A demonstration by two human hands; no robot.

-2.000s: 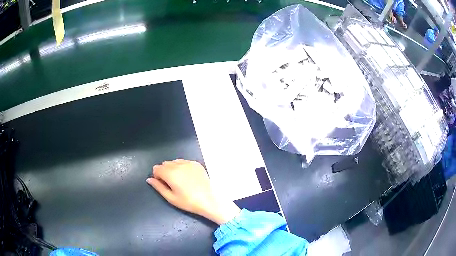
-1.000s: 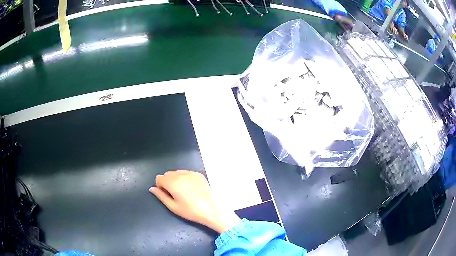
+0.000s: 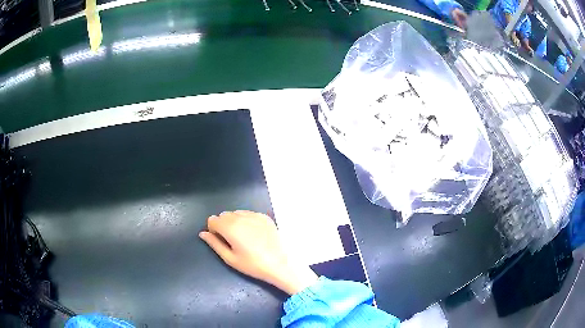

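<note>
My right hand (image 3: 247, 246) rests back up on the dark mat (image 3: 128, 192), against the left edge of a long white backing sheet (image 3: 292, 160). Its fingers are together and curled under, with the thumb a little apart. Its palm is hidden, and nothing shows in it. Black rectangular pads (image 3: 340, 269) lie at the near end of the sheet, partly behind my blue sleeve. My left hand is out of the picture; only a blue sleeve shows at the bottom left edge.
An open clear bag of small white and dark pieces (image 3: 410, 134) stands right of the sheet. Stacked clear trays (image 3: 523, 128) lie farther right. Black cables (image 3: 19, 256) are piled at left. A green conveyor (image 3: 224, 61) crosses behind. A yellow strip (image 3: 94, 25) hangs above. Another person's hand (image 3: 458, 18) shows at top right.
The view has shifted slightly. My right hand keeps its place beside the sheet. Wires came into view across the conveyor, and another person's hand appeared behind the trays.
</note>
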